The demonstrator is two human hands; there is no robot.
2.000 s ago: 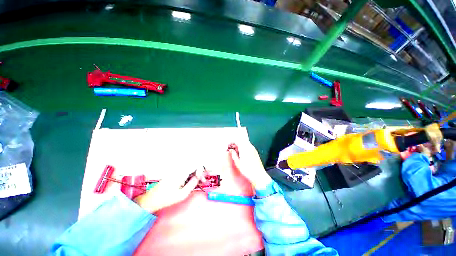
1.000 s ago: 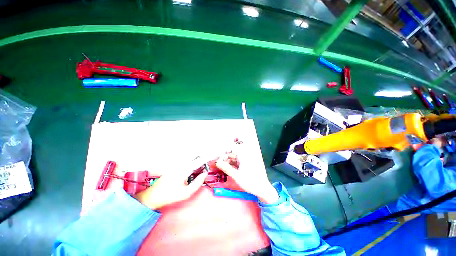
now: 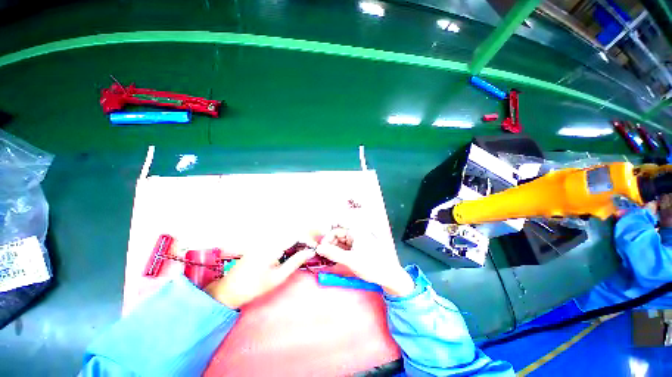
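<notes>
A red housing assembly (image 3: 205,271) lies across the mat (image 3: 243,199), partly hidden under my left hand (image 3: 265,274). My left hand holds the housing's right part, where dark and red pieces show between the hands. My right hand (image 3: 359,259) has its fingertips together at that part, beside the left fingertips. Whether a small piece is between them cannot be told in the glare. A short red end piece (image 3: 159,255) lies at the left, joined by thin wires. A blue cylinder (image 3: 348,282) lies below my right hand.
The yellow electric screwdriver (image 3: 541,196) hangs at right, its dark tip over the screw feeder (image 3: 451,239). A clear bag (image 3: 22,221) lies at left. Red units (image 3: 158,99) with blue cylinders sit on the green belt. Tiny parts (image 3: 354,204) lie on the mat. Another person's sleeve (image 3: 635,247) shows at right.
My right hand has moved left from the mat's right side to the housing, meeting my left hand. The red unit on the belt at upper left has shifted left in view.
</notes>
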